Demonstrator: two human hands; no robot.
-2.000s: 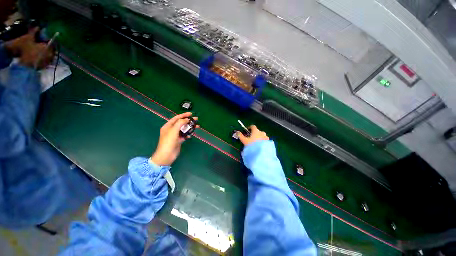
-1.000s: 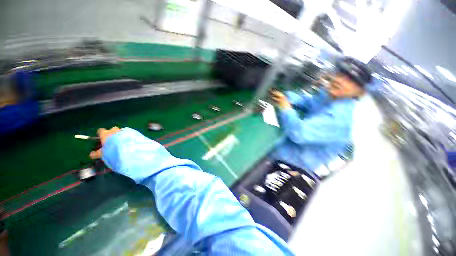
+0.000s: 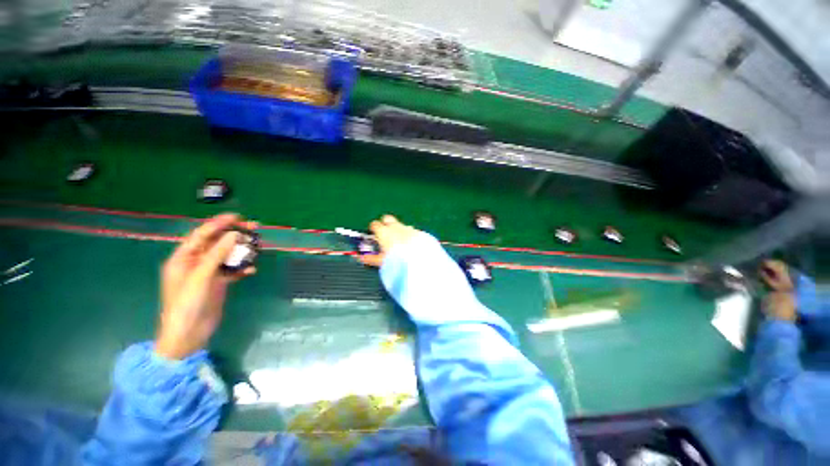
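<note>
My left hand [image 3: 196, 287] holds a round black electronic module [image 3: 241, 252] with a pale square on its face, above the near edge of the belt. My right hand [image 3: 387, 241] holds a slim pale pen-shaped tool [image 3: 350, 234], and its fingers are at a second module [image 3: 367, 244] by the red lines. Whether that module is gripped or only touched is unclear. Another module [image 3: 475, 268] lies on the red line right of my right wrist. A glossy clear sheet [image 3: 318, 355] with yellow patches lies on the green worktop in front of me.
More modules, such as one at the left [image 3: 214, 190], are spaced along the green belt. A blue bin [image 3: 273, 116] and black slotted rack [image 3: 428, 127] stand beyond. A dark grille [image 3: 337, 280] lies between my hands. Another person's hands [image 3: 778, 287] are at right, black trays [image 3: 701, 168] behind.
The view swung right, then back. A module now lies at the belt's near edge right of my right hand. My right hand has come nearer the red lines; my left hand still holds a module.
</note>
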